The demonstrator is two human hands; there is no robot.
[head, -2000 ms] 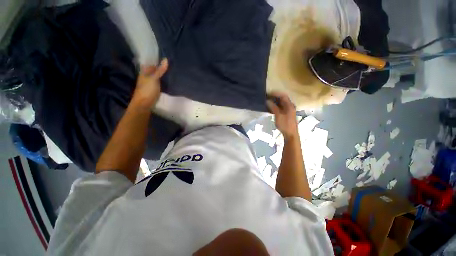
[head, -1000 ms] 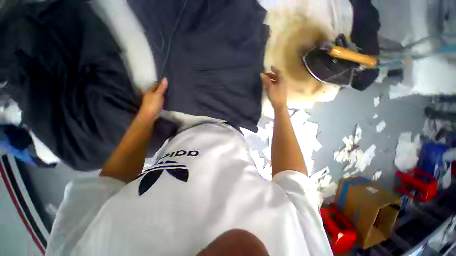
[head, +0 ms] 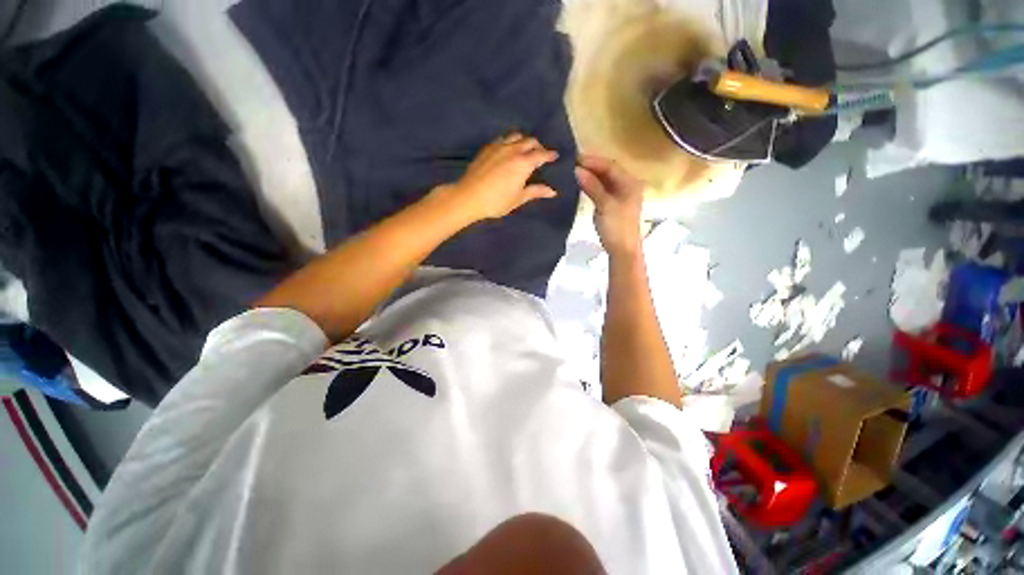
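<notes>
A dark navy garment lies flat in front of me on the off-white ironing table cover. My left hand is over the garment near its right edge, thumb and fingers apart, holding nothing visible. My right hand is at the garment's right edge, with thumb and finger pinched on the hem. The steam iron, with its orange-tan handle, rests at the right beside a brown scorch mark.
A crumpled dark garment pile lies at the left. Hose and cable run right from the iron. White scraps lie on the grey floor. A cardboard box and red stools stand at the lower right.
My left hand has moved right from the garment's left side to near its right edge. My right hand has closed on the edge. The view has shifted slightly.
</notes>
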